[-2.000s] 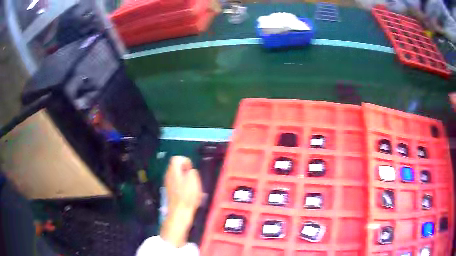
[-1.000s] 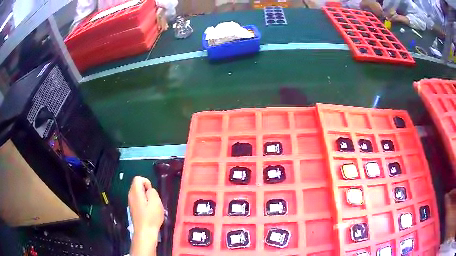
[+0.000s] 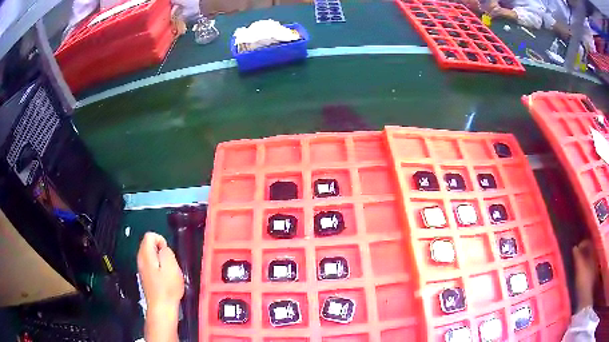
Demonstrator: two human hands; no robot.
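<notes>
Two overlapping red-orange trays lie in front of me, the left tray (image 3: 239,153) and the right tray (image 3: 405,148). Their pockets hold small black watch units (image 3: 283,270), some with white marks. Several units in the right tray glow plain white (image 3: 467,214). My left hand (image 3: 160,277) is curled left of the left tray, beside a dark object (image 3: 189,230); whether it holds anything cannot be told. My right hand (image 3: 585,270) is partly visible between the right tray and another tray; its fingers are unclear.
Another red tray (image 3: 557,120) with a white slip (image 3: 602,148) is at right. A computer tower (image 3: 57,167) stands at left. Across the green bench are stacked trays (image 3: 127,47), a blue bin (image 3: 272,56), a filled tray (image 3: 461,40) and people's hands (image 3: 502,15).
The view has turned right, so the trays appear further left. My right hand now shows at the right. Units that glowed blue or yellow now look white, and another unit is lit.
</notes>
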